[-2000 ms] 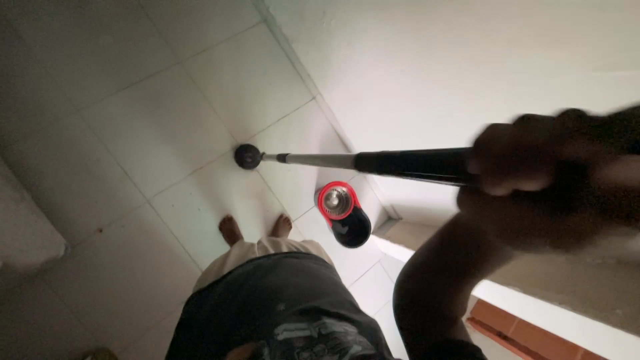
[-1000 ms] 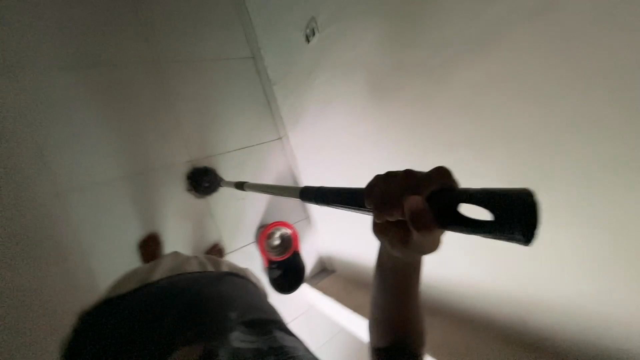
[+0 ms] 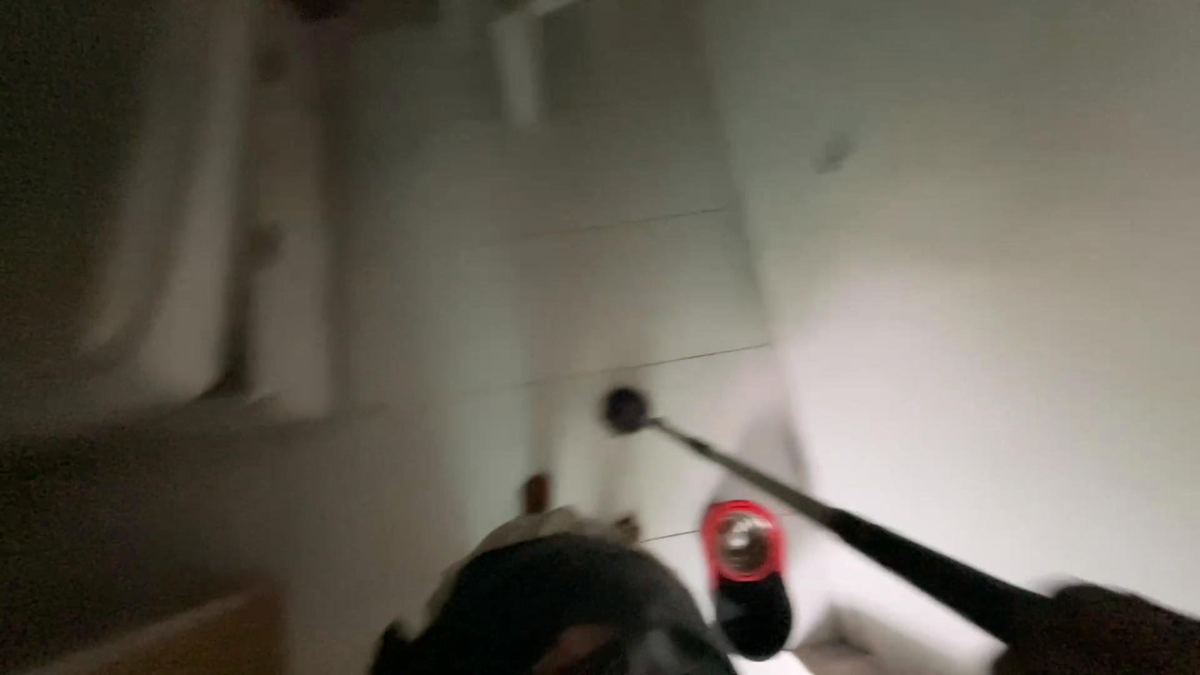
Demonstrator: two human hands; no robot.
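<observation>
My right hand (image 3: 1102, 628), dark and blurred at the lower right edge, is closed around the black handle of a long mop (image 3: 937, 567). The pole slants up and left to a small round dark mop head (image 3: 625, 411) over the tiled floor. Between the pole and my body stands a black spin-mop bucket (image 3: 753, 614) with a red rim (image 3: 712, 544) and a metal basket (image 3: 741, 542). A blurred patch (image 3: 574, 647) before my dark shirt may be my left hand; what it does cannot be made out.
My bare feet (image 3: 536, 492) are on pale floor tiles (image 3: 647, 291). A pale wall (image 3: 984, 328) rises on the right. Blurred white upright forms (image 3: 291, 281) stand at the left, and a brownish flat-sided object (image 3: 206, 637) lies at the lower left.
The view has shifted strongly, bringing in the white forms at the left. The pole, roughly level in the earlier frames, now slants. My right hand still grips its handle.
</observation>
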